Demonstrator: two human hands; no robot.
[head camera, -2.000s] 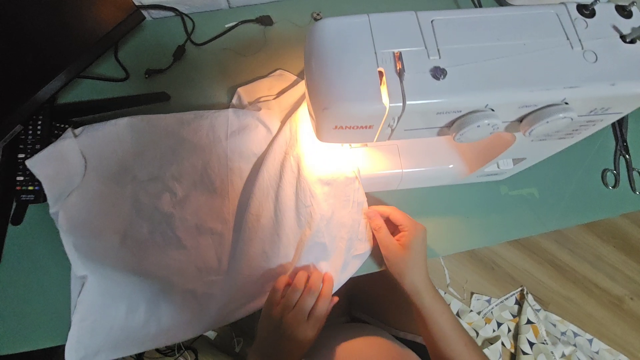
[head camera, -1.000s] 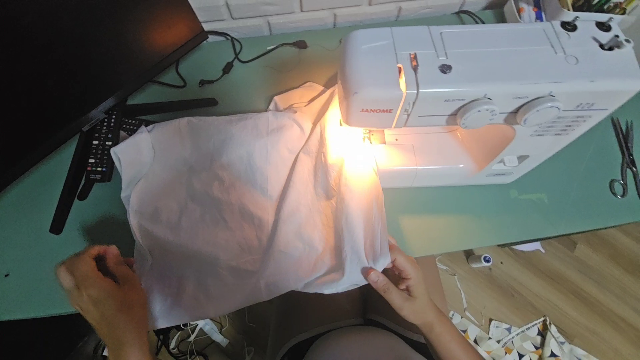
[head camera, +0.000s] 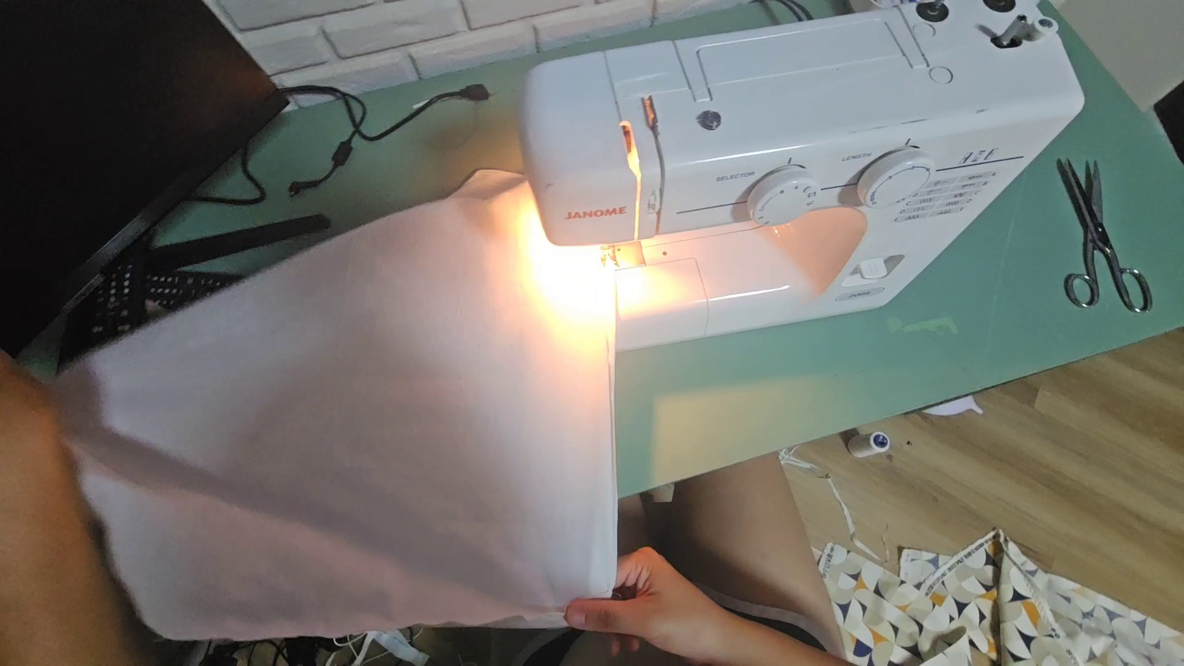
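Observation:
White fabric (head camera: 351, 444) lies spread over the left of the table and reaches under the lit needle area of a white Janome sewing machine (head camera: 795, 139). Its right edge runs straight down from the needle toward me. My right hand (head camera: 647, 606) pinches the near right corner of the fabric between thumb and fingers. At the far left edge my left arm (head camera: 46, 536) shows large and blurred beside the fabric; most of my left hand is out of frame, and its fingers cannot be made out.
Scissors (head camera: 1096, 240) lie on the green table (head camera: 999, 305) at right. A black monitor (head camera: 111, 139), cables (head camera: 356, 129) and a partly covered keypad device (head camera: 185, 289) are at left. Patterned cloth (head camera: 962, 601) and a thread spool (head camera: 869, 444) are on the wooden floor.
The bunched white fabric is now spread flatter, its right edge straight. My left hand has gone from the fabric's lower left to the left frame edge. My right hand still holds the near corner.

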